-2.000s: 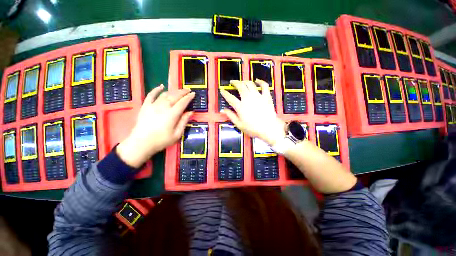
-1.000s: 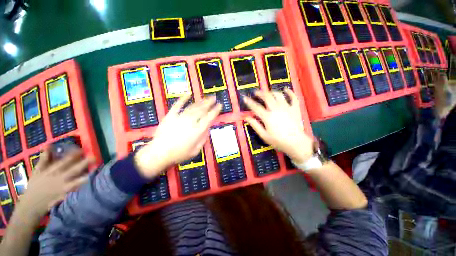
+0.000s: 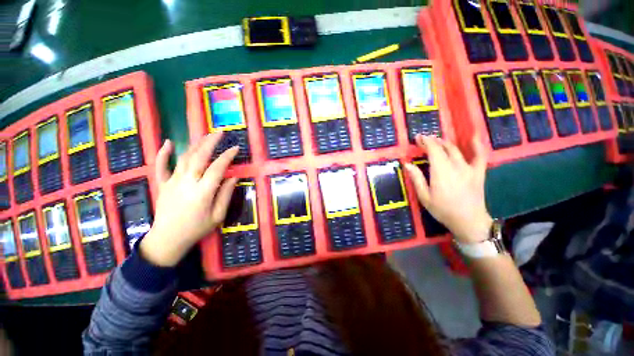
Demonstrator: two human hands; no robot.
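Observation:
The middle red tray (image 3: pixel 306 165) holds two rows of keypad phones. Its top-row screens are lit in colours, as on this phone (image 3: pixel 325 97). In the bottom row one screen (image 3: pixel 338 191) is white and others look dark with glare. My left hand (image 3: pixel 191 198) is spread over the tray's left edge, fingertips at the keypad of the top-left phone (image 3: pixel 224 108). My right hand (image 3: pixel 452 184) is at the tray's right side, a fingertip at the keypad of the top-right phone (image 3: pixel 418 90), and partly hides the phone below it. Both hands hold nothing.
A left red tray (image 3: pixel 149 111) holds phones with mostly lit screens; one phone (image 3: pixel 133 208) shows no yellow frame. Stacked trays (image 3: pixel 445 76) stand at right. A loose phone (image 3: pixel 278 31) and a yellow stick (image 3: pixel 377 53) lie behind. A person's dark sleeve (image 3: pixel 591 236) is at right.
The middle tray's top-row screens went from dark to lit. My hands have moved apart. Another person's hand came over the left tray and left; its formerly empty recess now holds a phone.

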